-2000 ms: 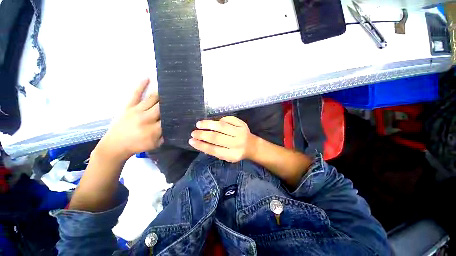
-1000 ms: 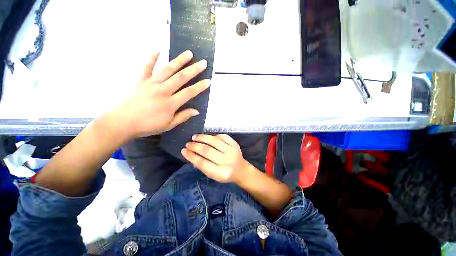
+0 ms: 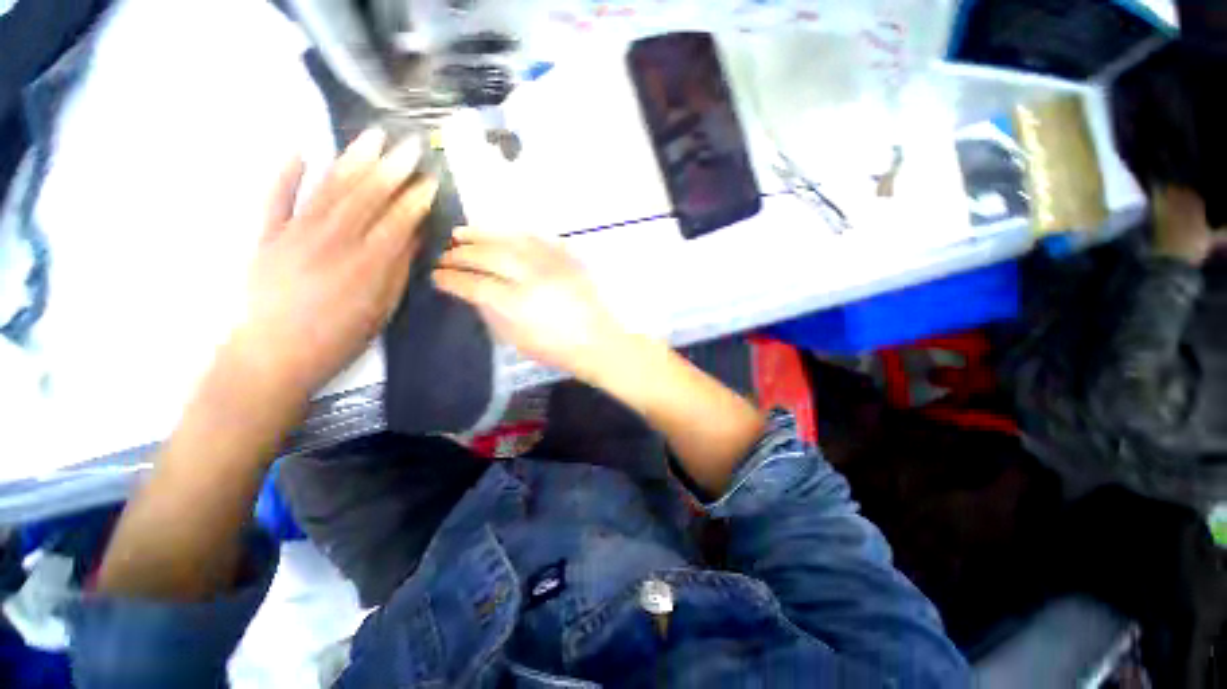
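Note:
The dark garment piece (image 3: 439, 353) runs from the needle area (image 3: 424, 111) toward me, and its near end hangs over the table's front edge. A whitish layer shows along its right side at that end. My left hand (image 3: 337, 256) lies spread on the piece, fingertips just before the presser foot area. My right hand (image 3: 532, 296) lies at the right side of the piece, fingertips on its edge. The view is blurred, so whether any cloth is pinched is unclear.
A smartphone (image 3: 694, 132) lies right of the needle area. A slim silver tool (image 3: 811, 193) and a small brownish bit (image 3: 888, 171) lie beyond it. A grey-black box (image 3: 993, 172) and tan block (image 3: 1062, 164) sit at right. A person's sleeve (image 3: 1144, 357) shows at far right.
The camera view has turned and shifted. My right hand has moved forward from the piece's near end onto the table. My left hand is now closer to the presser foot area.

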